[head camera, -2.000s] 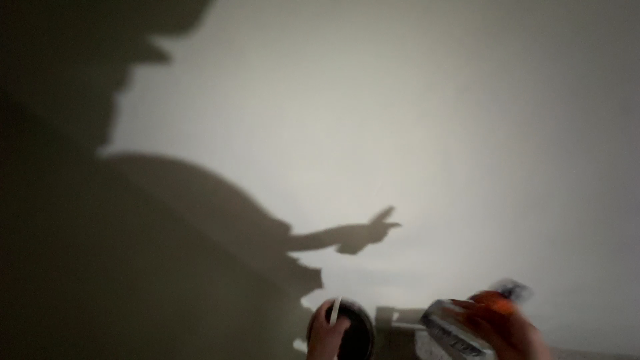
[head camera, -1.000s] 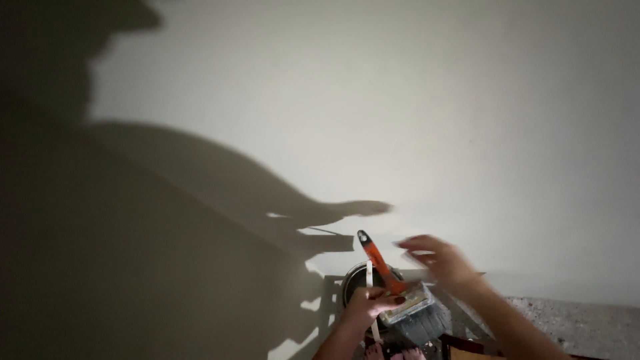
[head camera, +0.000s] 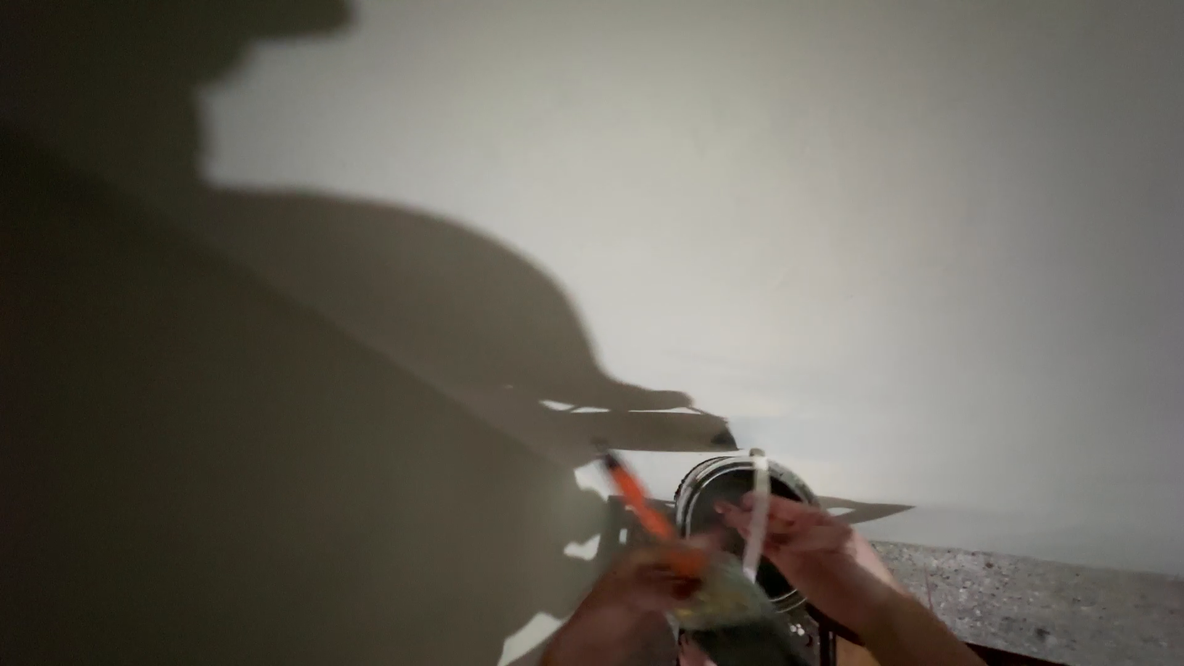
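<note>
My left hand (head camera: 638, 587) is closed around a wide paintbrush (head camera: 647, 504), whose orange handle with a dark end points up and to the left. The brush's pale ferrule and dark bristles lie to the right of and below this hand, blurred. Behind the hands is a round open can (head camera: 689, 490) with a dark inside. A narrow white strip (head camera: 758, 518), perhaps a stirring stick, stands across its opening. My right hand (head camera: 814, 555) is over the can's right side, its fingers beside the strip and directed left. Whether those fingers grip the strip is not clear.
A pale wall (head camera: 832, 231) fills most of the view, with large shadows of a person and arms at the left. A speckled grey surface (head camera: 1045, 601) runs along the wall's foot at the right. Part of a dark-edged support shows below the can.
Two seconds ago my right hand held the brush and my left was at the can. One second ago the brush was in my left hand; since then my right hand has moved to the can.
</note>
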